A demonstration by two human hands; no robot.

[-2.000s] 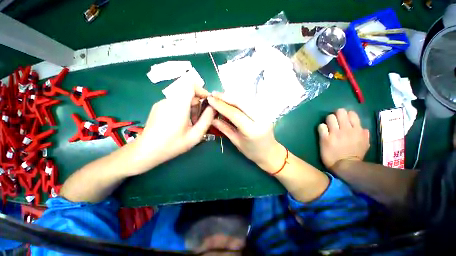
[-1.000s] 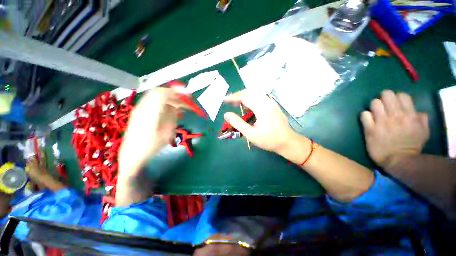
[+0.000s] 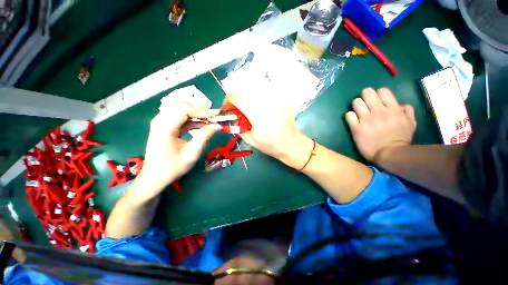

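My left hand (image 3: 175, 142) pinches a small pale and dark piece (image 3: 207, 119), likely a small module, between thumb and fingers. My right hand (image 3: 270, 125) grips a red spring clamp (image 3: 239, 120), whose jaw end meets that piece; my fingers hide much of both. Another red clamp with a dark and silver piece lies on the bench (image 3: 227, 154) just below my hands. A thin pale stick (image 3: 241, 153) runs upright beneath them. More clamps are heaped (image 3: 64, 192) at the left, with a few near my left wrist (image 3: 125, 171).
White wipes (image 3: 273, 72) lie on clear plastic behind my right hand, beside a bottle (image 3: 317, 30). A red rod (image 3: 370, 46), blue bin (image 3: 384, 16), phone-like white rectangle (image 3: 445, 103) and another person's hand (image 3: 381, 122) are at right. A white rail (image 3: 150, 83) crosses behind; modules (image 3: 177, 12) lie beyond.
A second ago my left hand held a red clamp apart from my right hand. Now my hands are together, with a clamp in my right hand. The view has also swung right.
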